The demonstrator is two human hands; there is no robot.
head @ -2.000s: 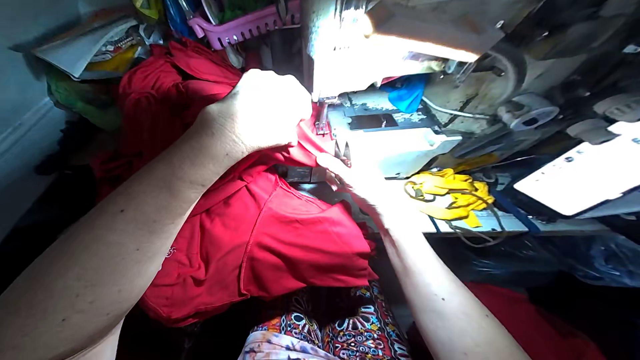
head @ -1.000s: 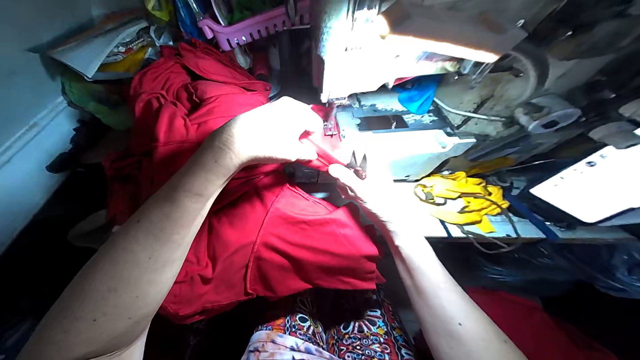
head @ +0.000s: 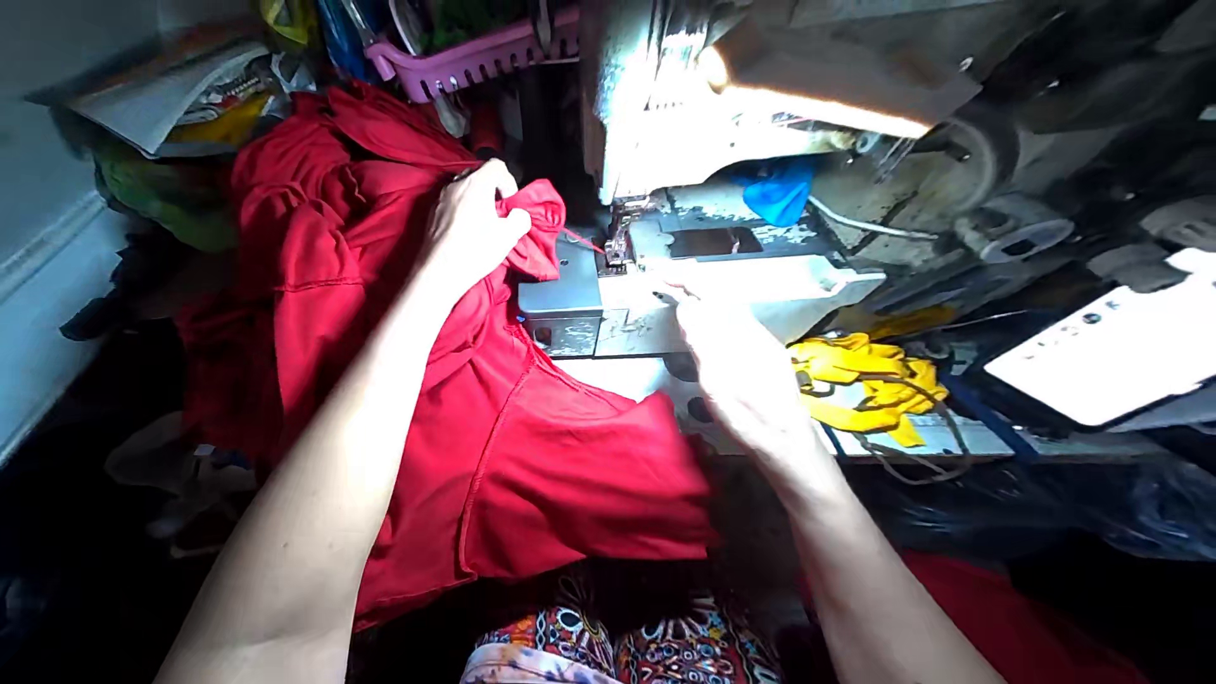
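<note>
My left hand (head: 475, 223) grips a bunched edge of a red fabric garment (head: 570, 456), left of the presser foot (head: 617, 247) of an industrial sewing machine (head: 741, 142). A short red thread or narrow strip runs from the held edge to the foot. The rest of the garment hangs over the near edge and spreads to the left. Over the pale machine bed, just right of the foot, my right hand (head: 736, 366) has its fingers pointing forward. Glare washes out its fingertips; a small dark tip shows there, and whether it holds anything is unclear.
A pink plastic basket (head: 475, 66) stands behind the garment. Yellow cloth (head: 864, 385) with a dark cord lies right of my right hand. Blue cloth (head: 781, 198) is behind the machine bed. A white-faced panel (head: 1107, 342) is at the right, and papers (head: 180, 100) lie at the upper left.
My left hand has drawn the red fabric leftward, away from the presser foot. The hands have moved apart. The dark snips seen at my right hand earlier no longer show clearly.
</note>
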